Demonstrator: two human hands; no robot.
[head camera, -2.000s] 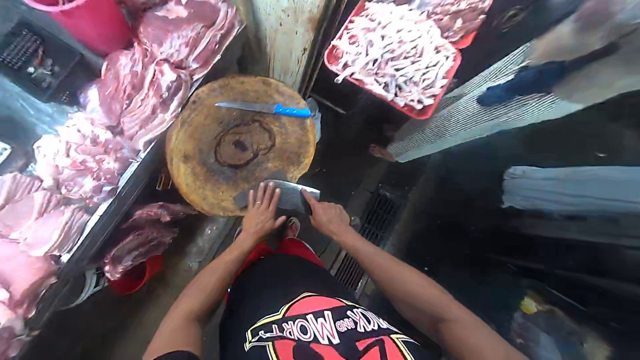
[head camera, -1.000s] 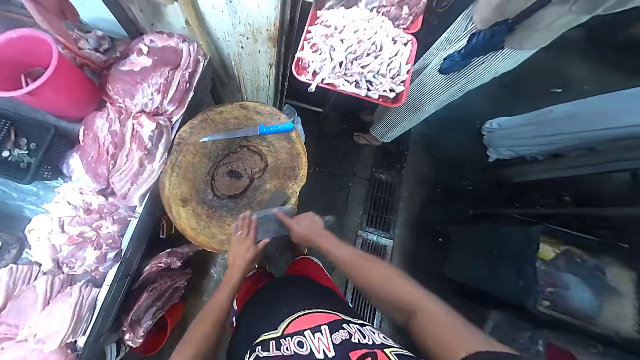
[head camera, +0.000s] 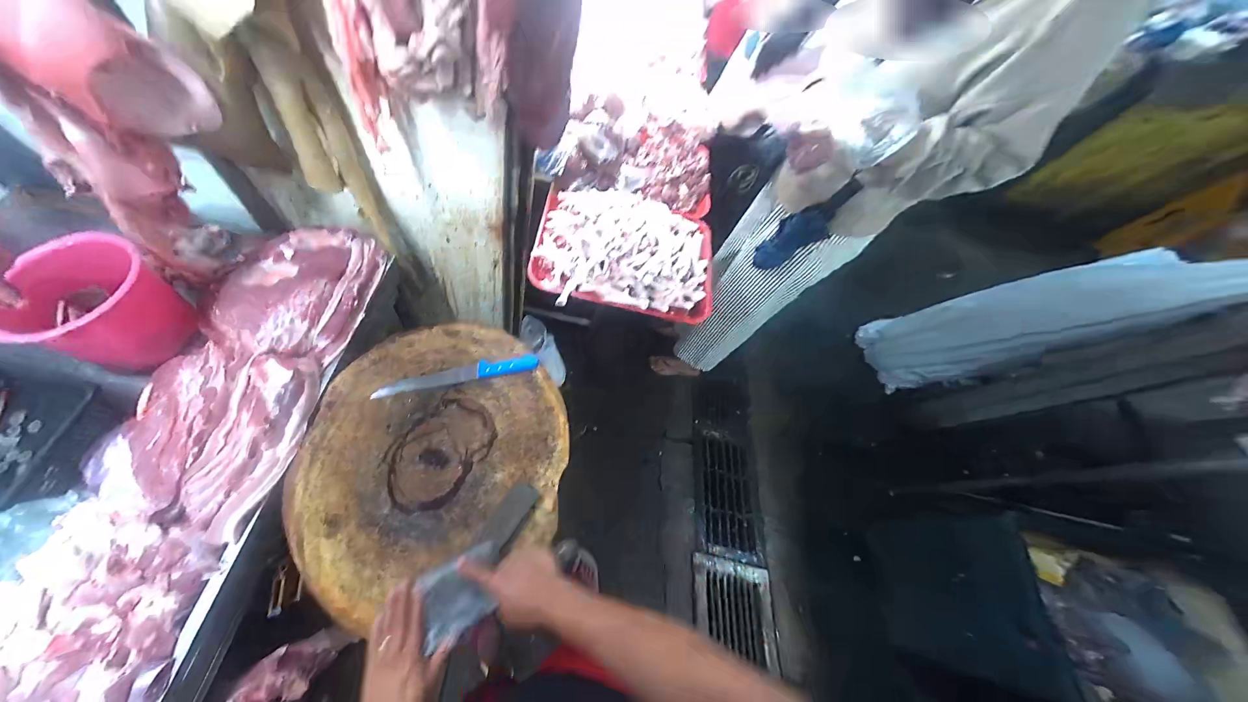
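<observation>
A round wooden chopping block (head camera: 341, 487) stands below me, with a blue-handled knife (head camera: 453, 375) lying on its far part. Over the block's near edge is a broad cleaver blade (head camera: 450, 604). My right hand (head camera: 526, 585) is closed at the cleaver's handle end; the handle itself is hidden. Fingers extended, my left hand (head camera: 400, 639) rests against the blade's left side. A narrow dark grey bar (head camera: 511, 515), perhaps a sharpening stone, lies at the block's near right, its lower end meeting the blade.
Slabs of raw meat (head camera: 234, 419) cover the counter at left beside a pink bucket (head camera: 107, 302). Red trays (head camera: 704, 292) of pale meat strips stand ahead. A person in a striped garment (head camera: 760, 292) is beyond them. A floor drain grate (head camera: 726, 497) lies to the right.
The cleaver has turned from lying sideways across the block's near edge two seconds ago to slanting toward me. The view has tilted up, bringing hanging meat into sight.
</observation>
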